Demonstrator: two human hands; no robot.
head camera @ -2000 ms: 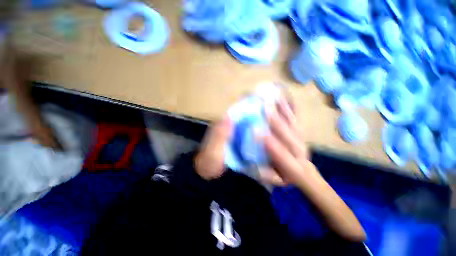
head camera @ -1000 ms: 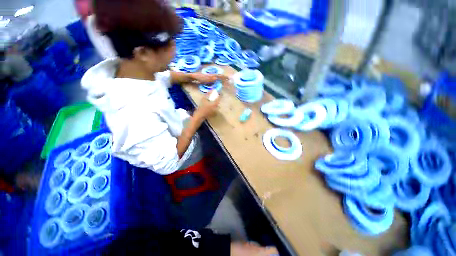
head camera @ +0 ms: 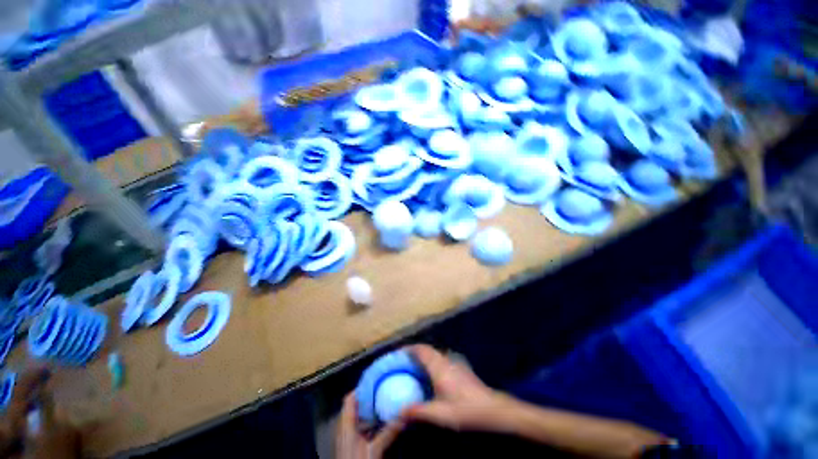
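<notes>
A small assembled hat (head camera: 396, 394), a pale dome in a ring brim with a darker band, is held just off the bench's front edge. My right hand (head camera: 457, 394) grips its right side. My left hand (head camera: 359, 435) holds it from below left, partly cut off by the bottom edge. A small white object, likely the glue bottle (head camera: 359, 290), lies on the bench (head camera: 296, 332) behind the hat. A single brim (head camera: 198, 323) lies flat to the left. A loose crown (head camera: 491, 246) sits near the front edge of the pile.
Brims (head camera: 278, 229) lean together at left of a large pile of assembled hats (head camera: 578, 208). A blue tray (head camera: 350, 67) of small parts stands behind. A blue crate (head camera: 664, 332) is below at right. Another person's hands (head camera: 36, 421) and a teal bottle (head camera: 116, 368) are at lower left.
The view has swung from the neighbouring worker back to the pile. Both my hands now show, holding an assembled hat; a second ago only part of one hand showed at the bottom.
</notes>
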